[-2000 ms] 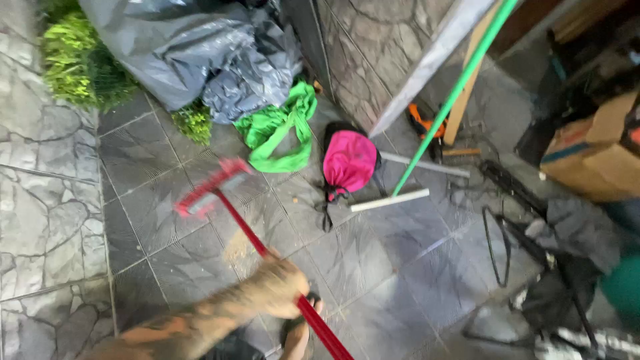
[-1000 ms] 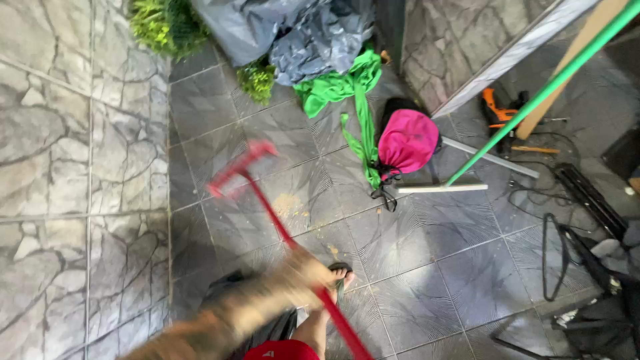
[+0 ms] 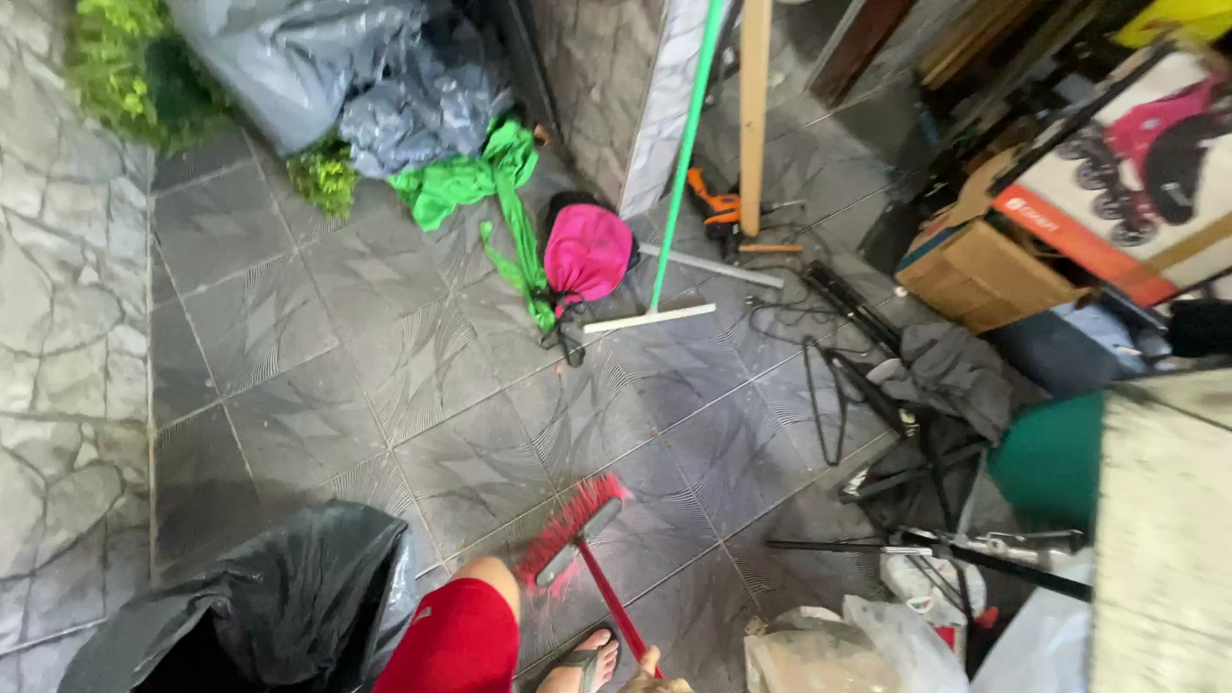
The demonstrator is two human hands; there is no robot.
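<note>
My left hand is out of view. At the bottom edge one hand (image 3: pixel 654 674), seemingly my right, is closed around the red handle of a broom (image 3: pixel 577 534); only its fingers and a little of its back show. The broom's red bristles and grey head rest on the tiled floor (image 3: pixel 462 385), close to my knee in red cloth and my foot in a flip-flop. A black plastic bag (image 3: pixel 318 577), its mouth open, stands at the lower left.
A green-handled squeegee (image 3: pixel 650 318), a pink drawstring bag (image 3: pixel 589 252) and green cloth (image 3: pixel 462 188) lie ahead. An orange power tool (image 3: pixel 712 204) is beyond. Right are a cardboard box (image 3: pixel 991 274), black metal frames (image 3: pixel 934 462) and plastic bags (image 3: pixel 828 645). A stone-patterned wall (image 3: pixel 67 337) stands left.
The broom head has come back from near the green cloth to beside my foot, and the hand on the handle is lower in view. The black plastic bag shows much more.
</note>
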